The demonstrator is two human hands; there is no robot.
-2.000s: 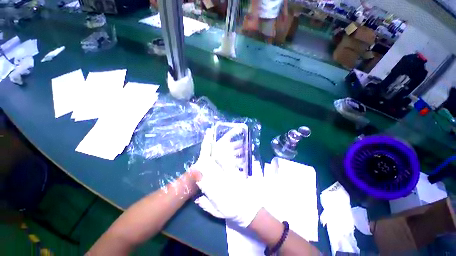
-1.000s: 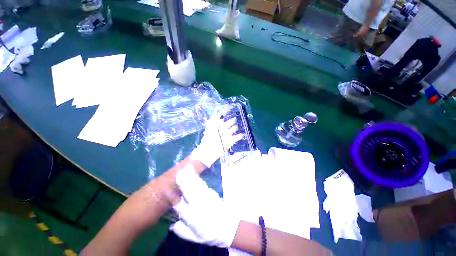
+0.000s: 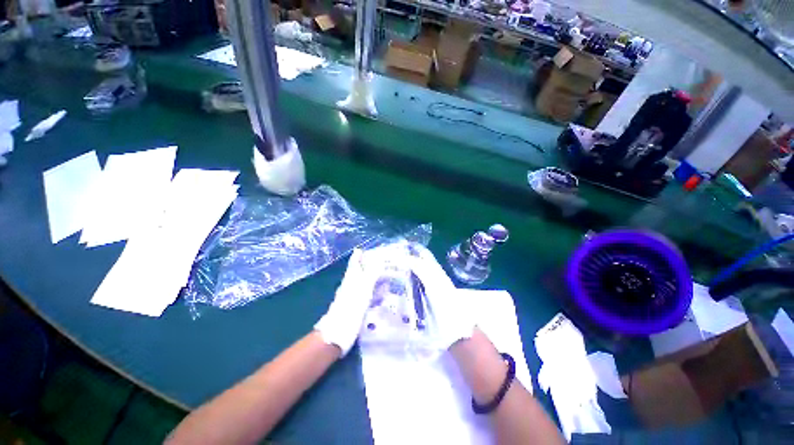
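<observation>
A clear plastic housing (image 3: pixel 396 311) with small dark spots and a dark strip on its right side is held over the white sheets (image 3: pixel 405 391). My left hand (image 3: pixel 350 300), in a white glove, grips its left side. My right hand (image 3: pixel 446 300), also gloved, holds its right side. Thin clear film shows around its top end, close to the crinkled clear plastic bag (image 3: pixel 279 248) on the bench at left. Whether the housing is inside a bag is hard to tell.
A clear bottle (image 3: pixel 474 255) stands right of the hands. Further right are a purple-ringed fan (image 3: pixel 629 282), crumpled wipes (image 3: pixel 570 374) and an open cardboard box (image 3: pixel 701 382). White sheets (image 3: pixel 165 230) lie at left. A metal post (image 3: pixel 259 87) rises behind the bag.
My right hand has moved from near my left wrist up to the housing's right side. The housing is now held between both hands. The view has shifted, and the person across the bench is gone.
</observation>
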